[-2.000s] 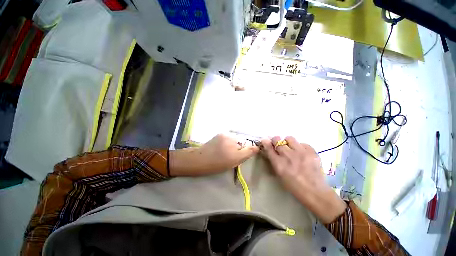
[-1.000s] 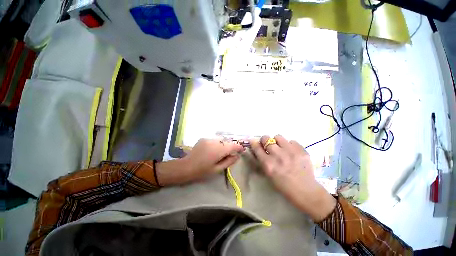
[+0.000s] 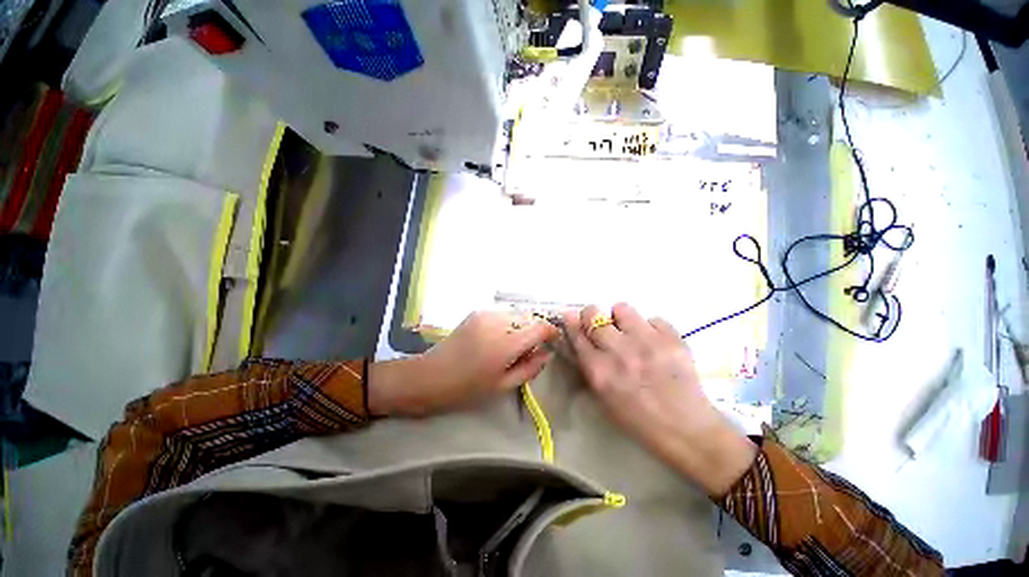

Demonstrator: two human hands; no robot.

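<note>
The beige garment piece [image 3: 632, 485] lies over the table's front edge, its dark inside open towards me. A narrow yellow binding strip [image 3: 539, 422] runs down from between my hands. My left hand [image 3: 480, 358] pinches the garment's far edge with thumb and fingers. My right hand [image 3: 638, 372], with a yellow ring or band on a finger, holds the same edge just to the right. The fingertips nearly meet; a small dark thing shows between them, too small to name. The white template sheet [image 3: 632, 242] with handwritten marks lies beyond the hands.
The white sewing machine head [image 3: 440, 79] stands ahead. Stacked beige workpieces [image 3: 135, 282] with yellow edges lie left. A tangled black cable [image 3: 790, 276] lies right of the template, one end running towards my right hand. A red-handled screwdriver [image 3: 992, 428] lies far right. A yellow plate [image 3: 790, 43] is behind.
The whole view has shifted, so the hands and garment appear further left than in the oldest frame. Both hands still hold the garment edge, with slight finger movement.
</note>
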